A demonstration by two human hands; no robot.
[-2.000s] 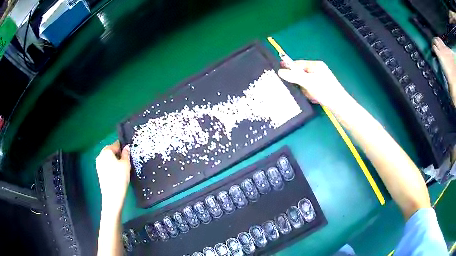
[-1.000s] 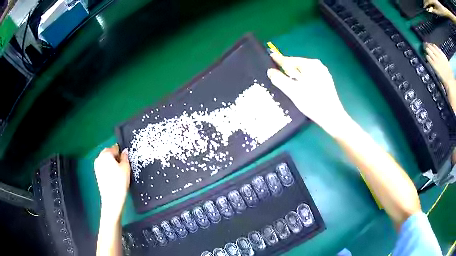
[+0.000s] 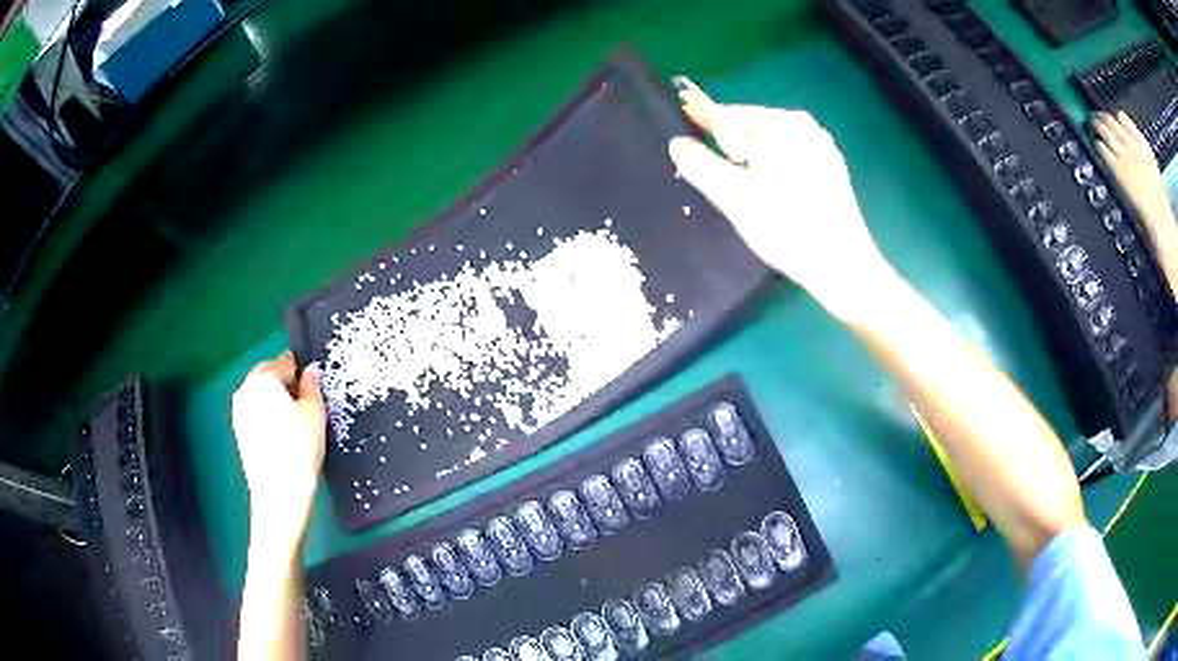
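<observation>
A black loose-parts tray (image 3: 568,162) is held slanted in front of me, its right end higher and its surface bowed. Many tiny white parts (image 3: 588,304) lie on it, densest near the middle and thinner toward the left end. My left hand (image 3: 278,420) grips the left end, thumb on the rim. My right hand (image 3: 775,174) holds the right end, its fingers partly hidden behind the tray. Below it lies a black workpiece tray (image 3: 568,597) with two rows of glossy oval workpieces (image 3: 598,501); its lower left is cut off or behind my left forearm.
Neighbouring workpiece trays stand at the right (image 3: 1001,162) and left (image 3: 136,517) edges. Another person's hand (image 3: 1130,162) is at the far right. A yellow tape line (image 3: 953,467) is partly under my right forearm. A blue box (image 3: 158,49) is at the upper left.
The right end of the loose-parts tray has risen and bowed, with my right hand moving up and left. The dense white parts have slid left, baring the right end. Both hands keep their hold.
</observation>
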